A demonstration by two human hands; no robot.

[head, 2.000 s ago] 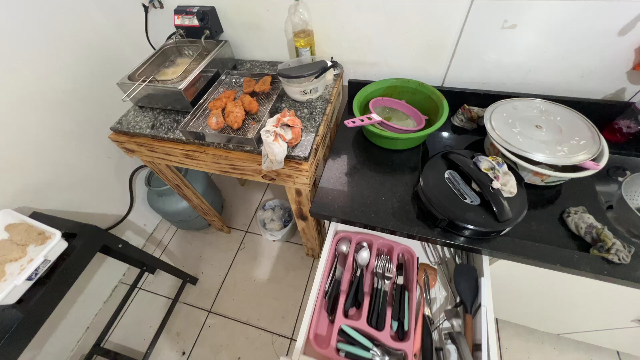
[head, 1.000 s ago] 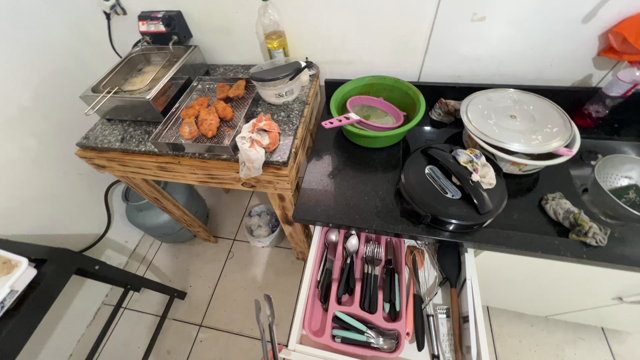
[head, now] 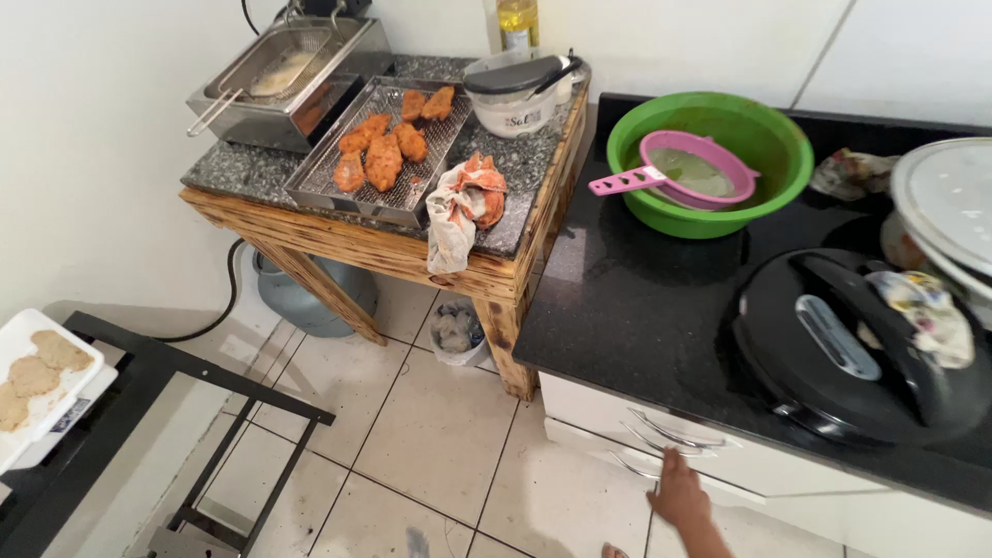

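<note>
My right hand [head: 682,496], palm down with the fingers extended, is at the white drawer fronts [head: 589,403], its fingertips by the metal drawer handles [head: 674,440]. It holds nothing that I can see. The drawer under the black countertop [head: 620,310] is closed. My left hand is out of view. A blurred grey metal tip [head: 417,542] shows at the bottom edge. Orange fried pieces [head: 384,161] lie on a wire rack tray [head: 310,198], beside a stained cloth [head: 453,225] and a lidded salt container [head: 511,101]. A fryer [head: 287,85] with a basket stands behind left.
A green basin [head: 697,225] holds a pink strainer [head: 659,174]. A black round lidded appliance [head: 837,349] and a large lidded pot [head: 953,201] stand right. A white tray [head: 58,387] of pale patties rests on a black metal stand [head: 139,372]. A gas cylinder [head: 318,294] and small bin [head: 457,353] are below.
The drawer with the pink cutlery tray, pulled out in both earlier frames, is now closed. My right hand has come into view at its front. Metal tongs showed at the lower edge one second ago.
</note>
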